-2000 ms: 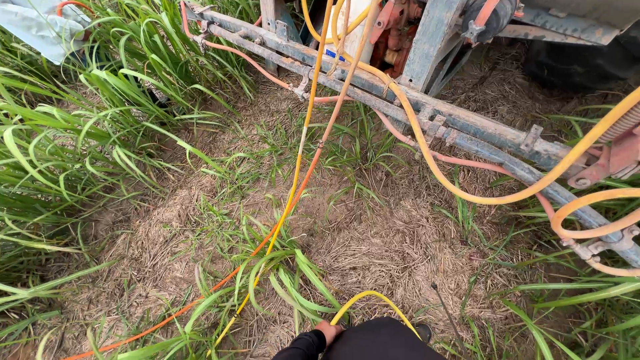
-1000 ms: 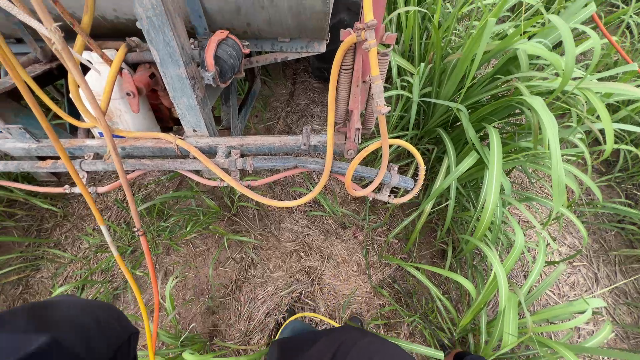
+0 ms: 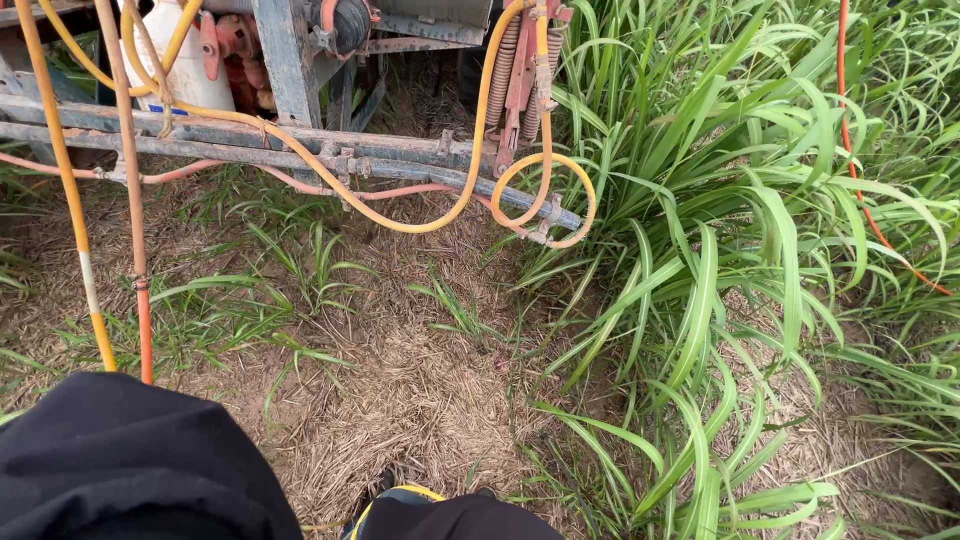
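Neither of my hands shows in the head view. A dark sleeve or trouser leg (image 3: 135, 457) fills the lower left, and more dark cloth (image 3: 457, 519) lies at the bottom middle. Beside that cloth a piece of yellow hose (image 3: 417, 492) curves near the ground. A yellow hose (image 3: 69, 187) and a tan-to-orange hose (image 3: 136, 217) hang down at the left and pass behind the dark cloth. Another yellow hose (image 3: 420, 227) sags along the machine's frame and ends in a loop around the tip of a metal pipe (image 3: 480, 180).
A metal machine frame (image 3: 292, 67) with coil springs (image 3: 504, 75) spans the top. A white plastic container (image 3: 187, 75) stands behind its bar. Tall green grass (image 3: 697, 225) grows at the right, with an orange hose (image 3: 846, 142) running through it. Dry straw (image 3: 405, 382) covers the ground.
The view has swung far to the right since two seconds ago. A hand seen at the bottom then, by the yellow hose, is out of sight now.
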